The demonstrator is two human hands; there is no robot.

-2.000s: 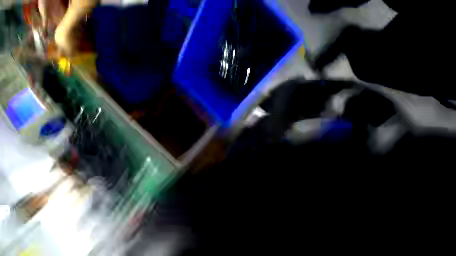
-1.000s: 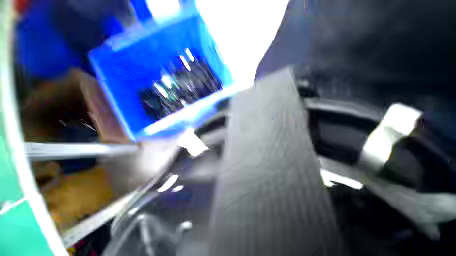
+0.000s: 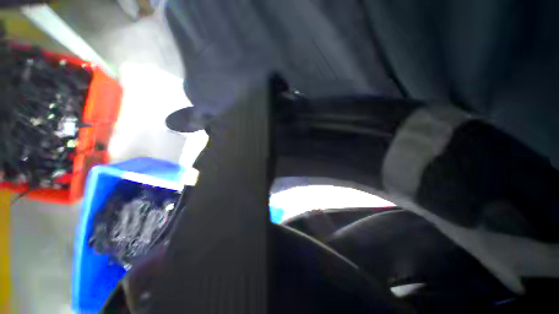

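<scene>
The head strap [image 3: 227, 214], wide dark ribbed webbing, runs up the middle of the view, close to the camera. A curved black headband [image 3: 343, 144] crosses to the right of it, with a band of pale tape [image 3: 417, 147] around it. Neither my left hand nor my right hand can be made out. Left of the strap, a blue bin [image 3: 87, 227] holds a heap of black cables [image 3: 135, 224]; the strap and band hide its right part.
A red-orange bin [image 3: 105, 110] full of black cables with small pale ends [image 3: 46, 116] stands at the left, beside the blue bin. Pale floor [image 3: 144, 104] shows behind. Dark grey-blue cloth [image 3: 294, 43] fills the top and right.
The view has swung away from the green bench, which is out of the picture. The red-orange bin has come into view, and dark cloth now covers more of the top. The strap remains close.
</scene>
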